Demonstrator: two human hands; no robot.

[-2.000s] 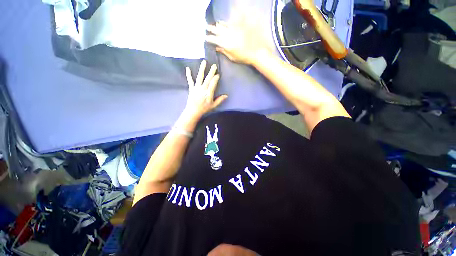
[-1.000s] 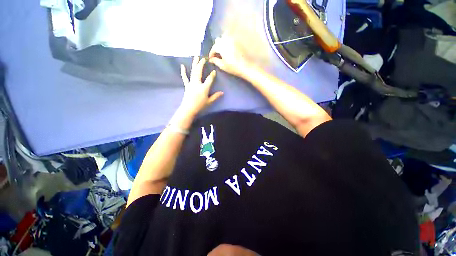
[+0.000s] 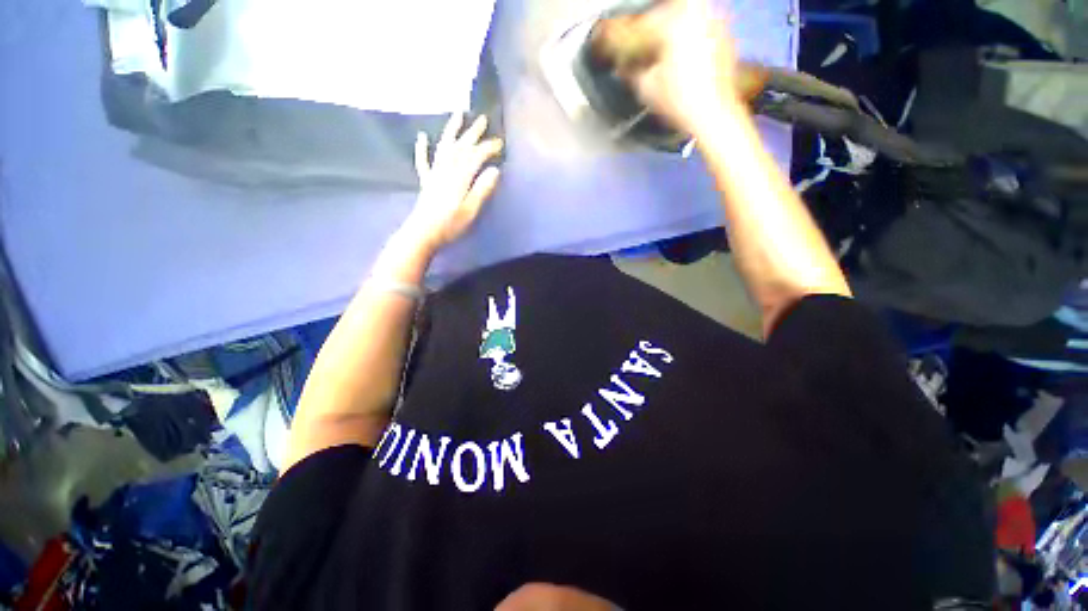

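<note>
The garment (image 3: 322, 54) lies on the lavender-blue table at the upper left. Its pale inside looks overexposed, and a dark grey border (image 3: 274, 134) runs along its near edge. My left hand (image 3: 457, 173) rests with fingers spread on the grey border near the garment's right end. My right hand (image 3: 686, 66) is closed around the handle of the steam iron (image 3: 609, 90), right of the garment. The iron is blurred by motion, and my hand hides most of its handle. The iron does not touch the garment.
The lavender-blue table (image 3: 239, 257) has its near edge just in front of my body. The thick iron hose (image 3: 835, 113) runs right from the iron over the table's right edge. Heaps of dark and mixed cloth (image 3: 179, 513) lie below left and at the right.
My right hand has left the garment's edge and taken hold of the iron, which has moved left and turned. My left hand stays on the grey border, its fingers still spread.
</note>
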